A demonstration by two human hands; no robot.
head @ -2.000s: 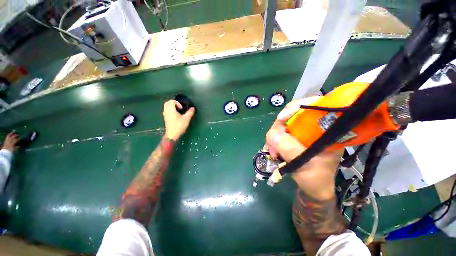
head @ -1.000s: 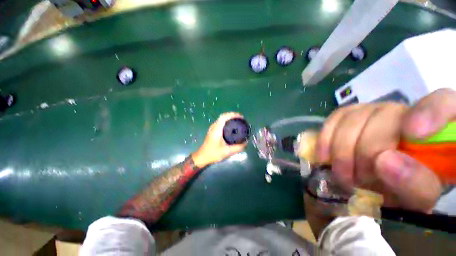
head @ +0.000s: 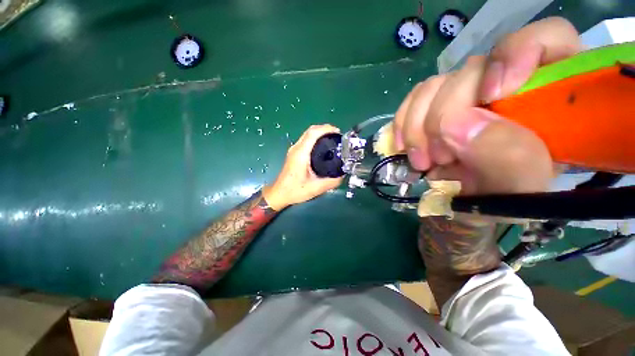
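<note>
My left hand (head: 303, 170) holds a black cylindrical housing (head: 326, 155) upright above or on the green belt, its dark end facing me. My right hand (head: 473, 118) is wrapped around the orange screwdriver (head: 564, 111) with its lime-green strip. The silver screwdriver nose (head: 353, 149) is at the right edge of the housing's end; whether it touches cannot be told. A black loop and tan tape sit behind the nose. Small screws (head: 257, 118) lie scattered on the belt left of the housing.
Housings with whitish disc faces lie farther back on the belt (head: 139, 229), one at left (head: 187, 51) and two at right (head: 411, 33). A grey metal post (head: 480, 35) slants in at upper right. Cardboard boxes (head: 90, 334) stand below the near edge. Thick black cable (head: 529, 206) trails right.
The left hand has brought the black housing from the far belt towards me. The right hand has moved the screwdriver beside it, and the nose now meets or overlaps its edge. The view has tilted down.
</note>
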